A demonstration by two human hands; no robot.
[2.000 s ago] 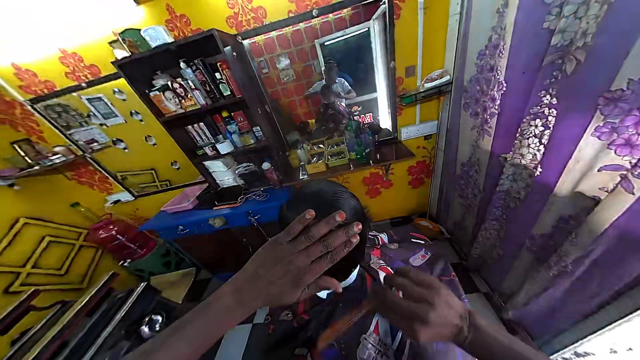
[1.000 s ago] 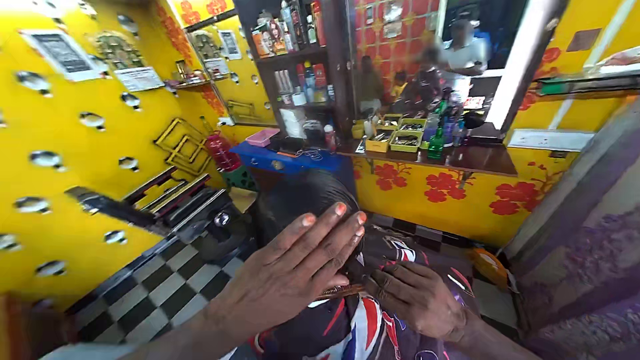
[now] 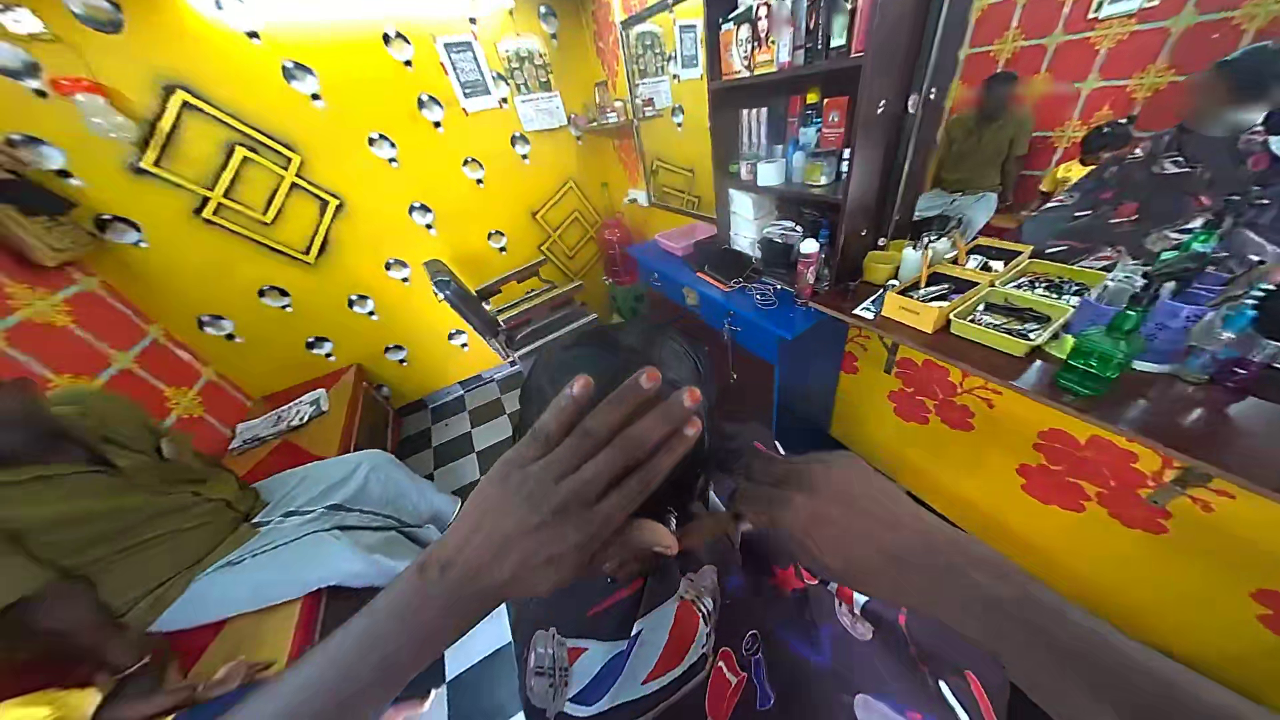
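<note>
A seated person's head with dark hair (image 3: pixel 620 350) is at the middle of the head view. My left hand (image 3: pixel 590 470) lies flat over the side of the head, its fingers spread a little. At the right of the neck is my right hand (image 3: pixel 800 500), blurred, with its fingers bent around something thin and brown; in the earlier frames this looks like a comb or razor handle, but I cannot tell which. A dark barber cape (image 3: pixel 840 640) printed with barber poles covers the person's shoulders.
A wall counter (image 3: pixel 1180 410) on the right bears yellow trays (image 3: pixel 1010 320) of tools and a green spray bottle (image 3: pixel 1100 350). A blue cabinet (image 3: pixel 790 330) stands ahead. Another person in an olive shirt (image 3: pixel 120 490) sits on the left. A black chair (image 3: pixel 500 310) stands beyond the head.
The view has swung left by a large amount, bringing in the seated person at the left. My left hand stays on the head; my right hand remains close beside the neck.
</note>
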